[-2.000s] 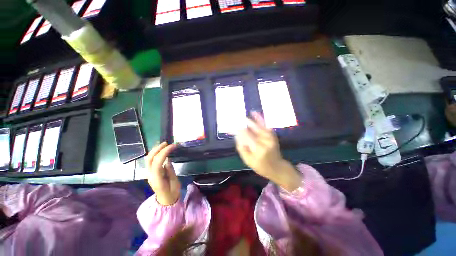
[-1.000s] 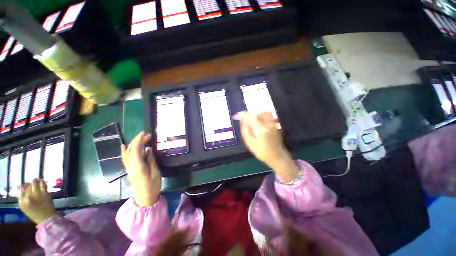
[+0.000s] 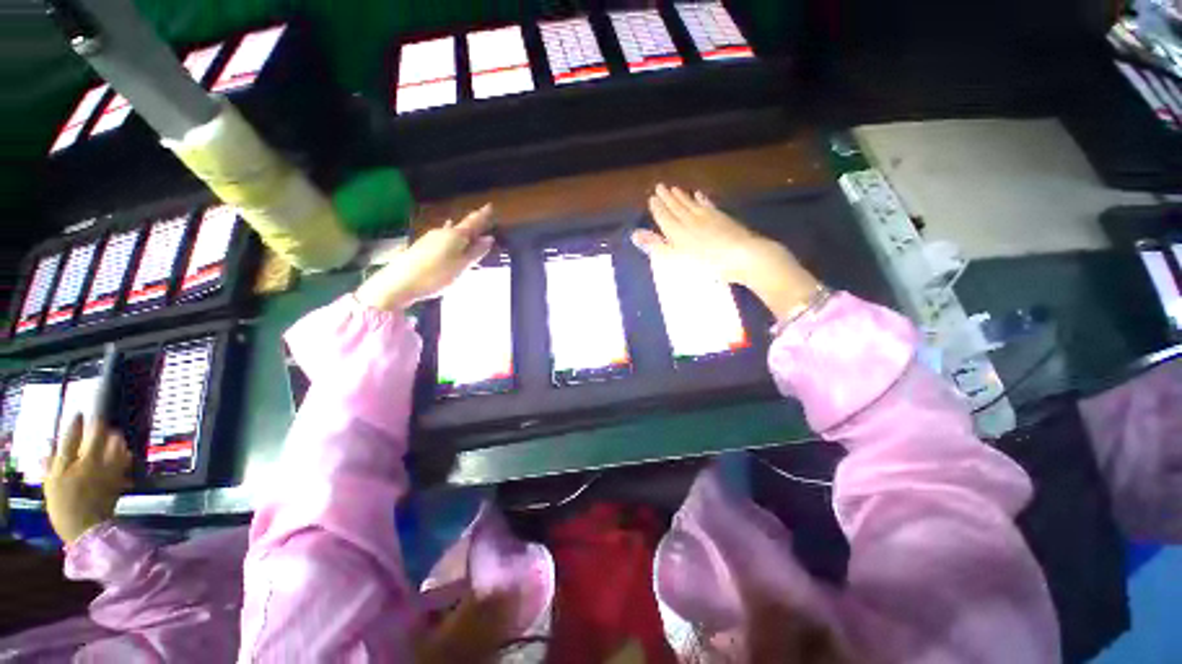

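A black phone tray [image 3: 544, 413] lies in front of me with three phones in it, their screens lit white. The left phone [image 3: 475, 331] and middle phone [image 3: 587, 311] show small green and red marks low on the screen. The right phone [image 3: 700, 311] is partly covered at its top by my right hand. My left hand [image 3: 434, 260] is at the tray's upper left corner, over the left phone's top edge, fingers pointing away. My right hand [image 3: 721, 244] lies flat with fingers apart at the tray's upper edge. Neither hand holds anything visible.
A brown wooden board [image 3: 583, 192] and lit stacked trays [image 3: 583, 114] are behind. A yellow-wrapped pole [image 3: 259, 188] slants at left. Another person's hand [image 3: 88, 477] is over a tray at far left. A white power strip [image 3: 894, 234] and pale board [image 3: 992, 182] are at right.
Both hands have moved from the tray's lower left and right phone up to its far edge. Small green and red marks now show on the phones. The loose phone at left is now hidden by my sleeve.
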